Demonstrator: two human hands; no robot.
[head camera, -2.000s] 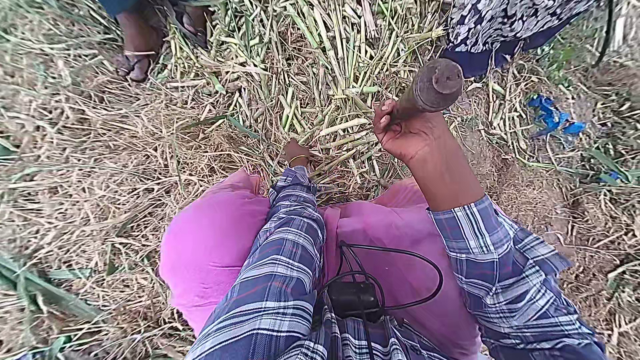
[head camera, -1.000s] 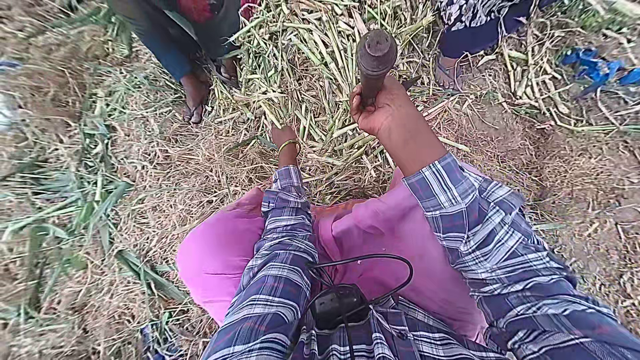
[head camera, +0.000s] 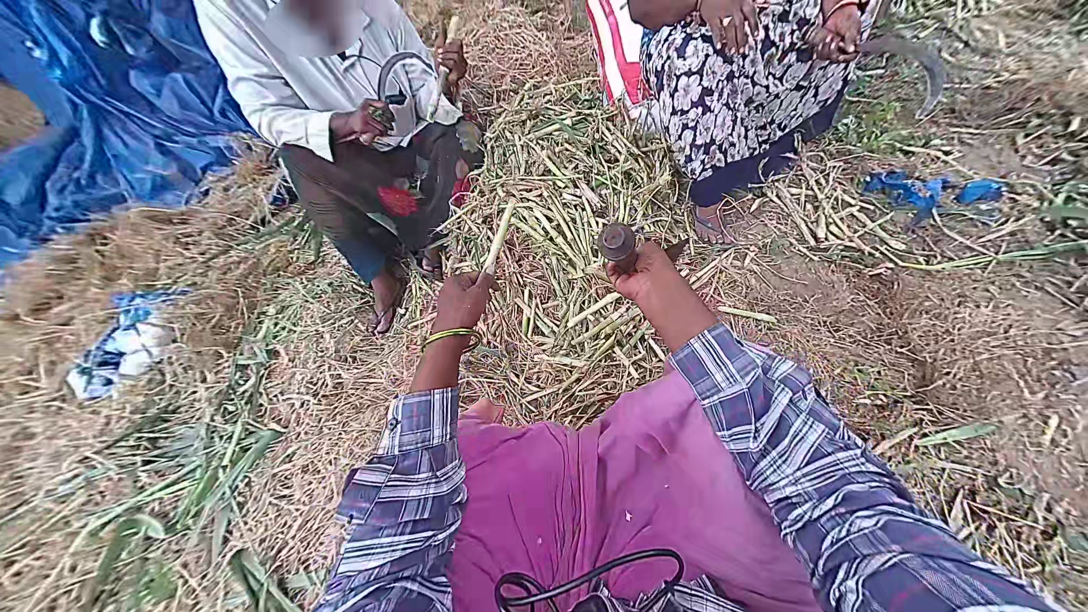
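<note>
My left hand (head camera: 465, 299), with yellow-green bangles at the wrist, grips a pale cut stalk (head camera: 501, 234) that points up and away. To its right my right hand (head camera: 643, 274) is closed around a dark round-ended tool handle (head camera: 618, 243). A small dark part of the tool shows beyond the fingers; the rest of its blade is hidden. Between and beyond both hands lies a heap of cut green and pale stalk pieces (head camera: 565, 217). Pink cloth (head camera: 595, 493) covers my lap.
A person in a white shirt (head camera: 280, 93) squats at the upper left with a sickle (head camera: 399, 72) and a stalk. At the upper right sits another person in a floral skirt (head camera: 748, 93), with a sickle (head camera: 922, 64). Blue tarpaulin (head camera: 127, 110) lies far left; blue scraps (head camera: 909, 191) lie right.
The view has shifted to show more of both co-workers. My left hand has risen from the stalks and now holds one stalk. My right hand still holds the tool.
</note>
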